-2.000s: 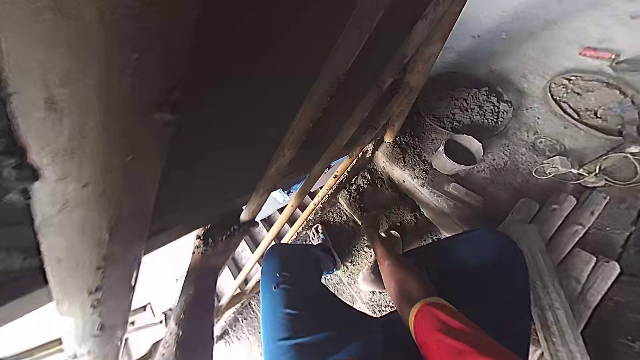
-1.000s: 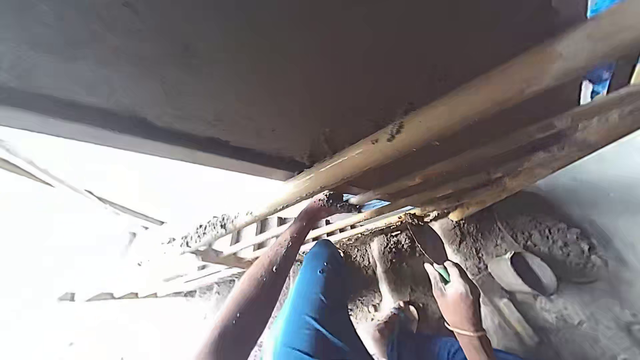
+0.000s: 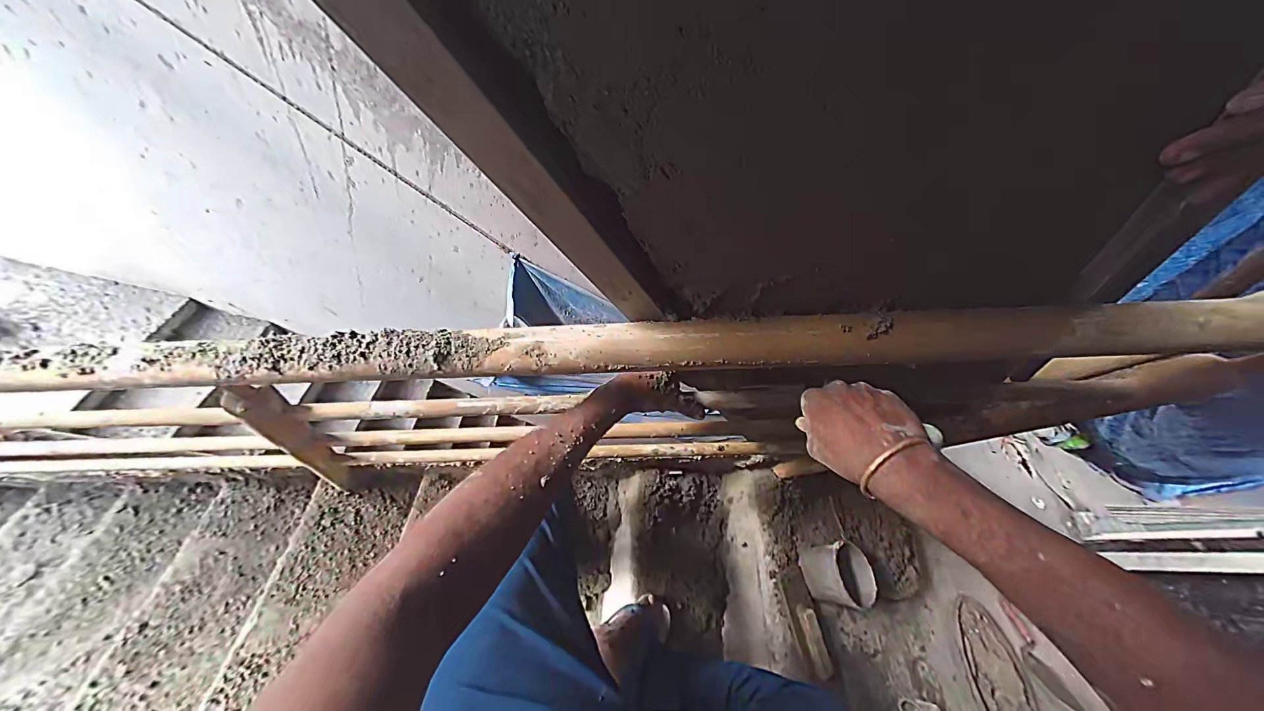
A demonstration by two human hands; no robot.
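Observation:
My left hand, smeared with wet mortar, reaches in just under the thick top bamboo pole. Its fingers are partly hidden, so I cannot tell whether it grips anything. To its right, my right hand is closed in a fist below the same pole, with a bangle at the wrist. The pale end of a tool handle shows behind that fist; the rest of the tool is hidden. Clumps of mortar lie along the pole's left part. Thinner bamboo poles run beneath it.
Mortar-covered steps descend beside my legs. A pot-like container lies tipped below my right hand. A dark plastered surface and a wooden beam rise ahead. Another person's hand is at the upper right, above blue sheeting.
The view has swung strongly. My left hand, out of sight at first, came to the poles. My right hand was low by the steps, then held a green-handled tool; now it is up at the poles.

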